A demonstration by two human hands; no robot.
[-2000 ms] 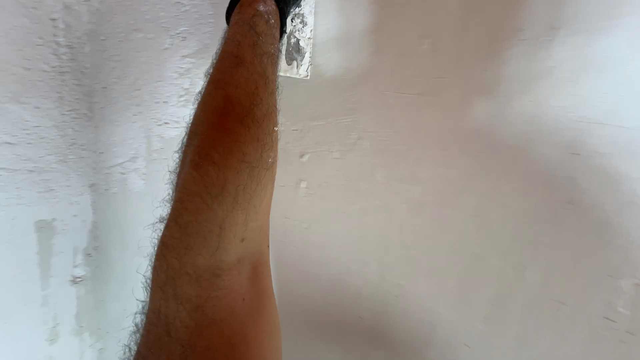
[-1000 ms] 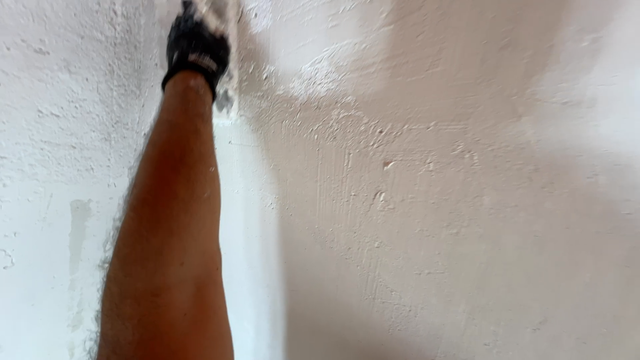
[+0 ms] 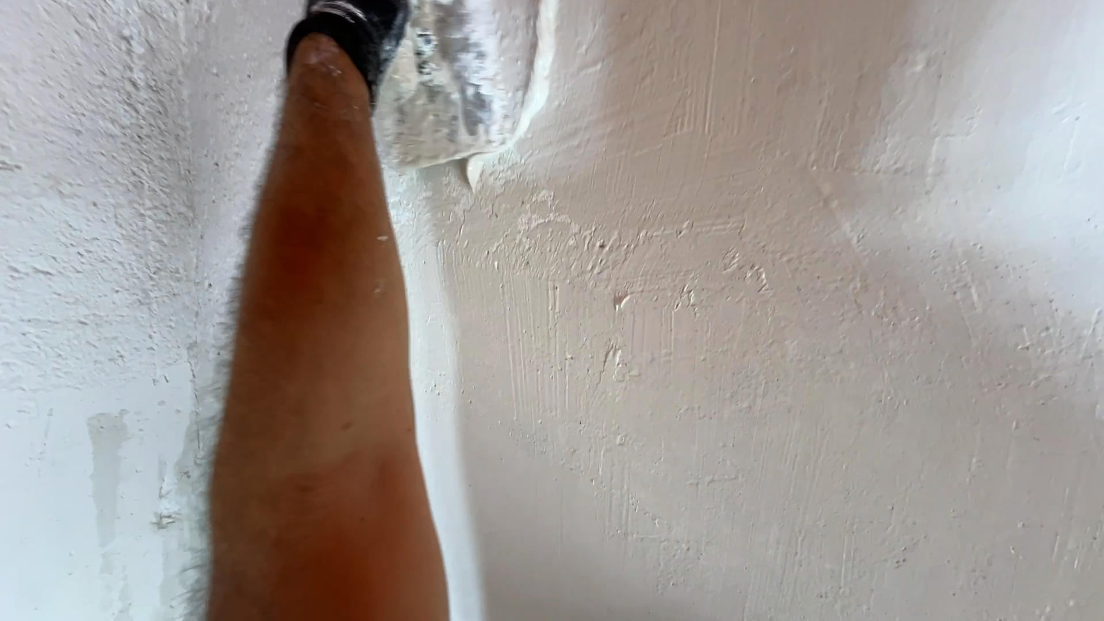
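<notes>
My left hand [image 3: 358, 34], in a black glove smeared with white, is at the top edge of the head view, mostly cut off. It grips a plastering trowel, whose blade [image 3: 461, 86] shows just right of the glove, coated with wet whitish plaster. The handle and my fingers are out of sight. A ridge of plaster [image 3: 539, 82] runs along the blade's right side, and a small peak hangs at its lower edge. The blade lies close against the wall [image 3: 733, 388]. My bare forearm reaches up from the bottom. My right hand is not in view.
On the left stands a rough white wall [image 3: 86, 233], smoother lower down with grey patches. It meets the beige wall at an inside corner behind my forearm. The beige wall bears ridges, streaks and small pits, and a pale vertical band [image 3: 440, 388] runs beside my arm.
More of the trowel blade's face shows now than in either earlier frame, with plaster along its edge. The glove, plainer in view one second ago, is mostly cut off now. The view has shifted.
</notes>
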